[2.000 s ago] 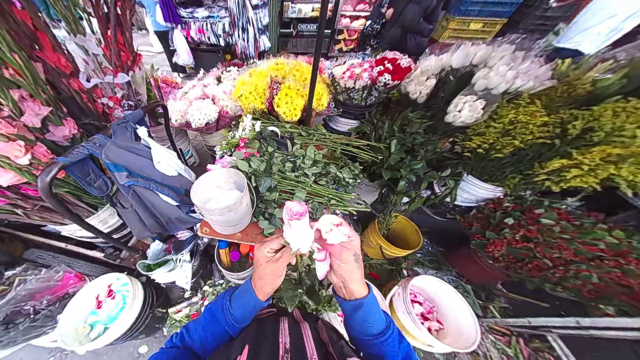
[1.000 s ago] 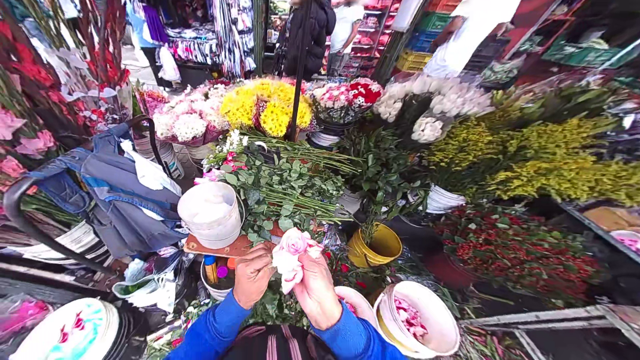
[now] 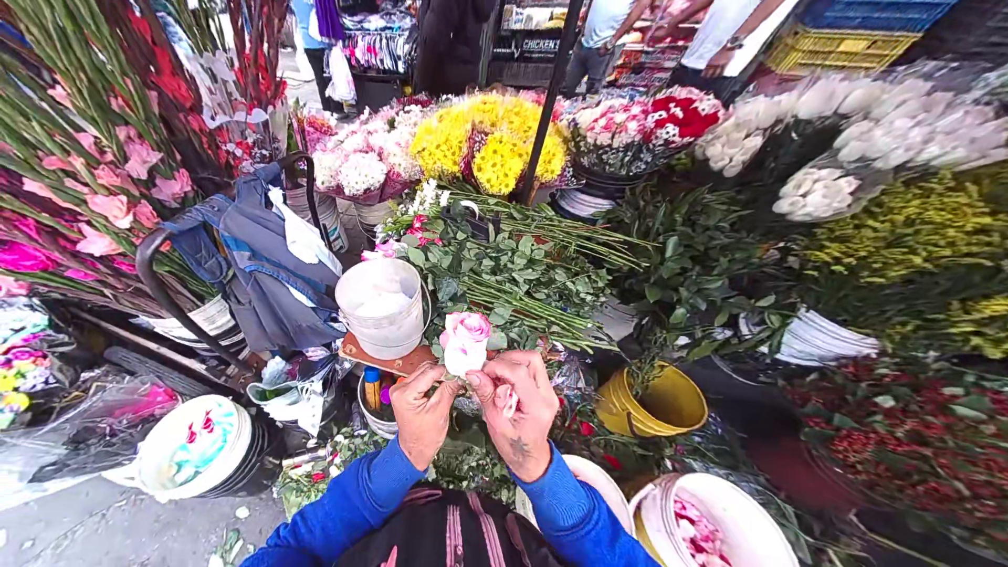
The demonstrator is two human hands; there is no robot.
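Observation:
A pink-and-white rose [image 3: 466, 343] is upright between my hands, near the middle of the view. My left hand [image 3: 425, 405] pinches it low, just under the bloom, where the stem is mostly hidden. The fingertips of my right hand [image 3: 516, 402] touch the lower petals, and loose pale pink petals [image 3: 506, 400] are tucked in its curled fingers. Beyond the rose lie cut leafy stems [image 3: 504, 264]. A white bucket [image 3: 380, 303] stands just past my left hand.
A yellow bucket [image 3: 654, 400] and a white bucket of petals [image 3: 728, 524] stand at right. A hand truck [image 3: 169, 299] with a grey-blue bag [image 3: 272, 268] is at left. Wrapped yellow flowers [image 3: 496, 142] and white roses [image 3: 819, 189] stand behind. People are in the background.
The hands have shifted from around the bloom to its base, and the rose now stands upright with fewer open petals around it. Petals now show in my right hand. The view has swung.

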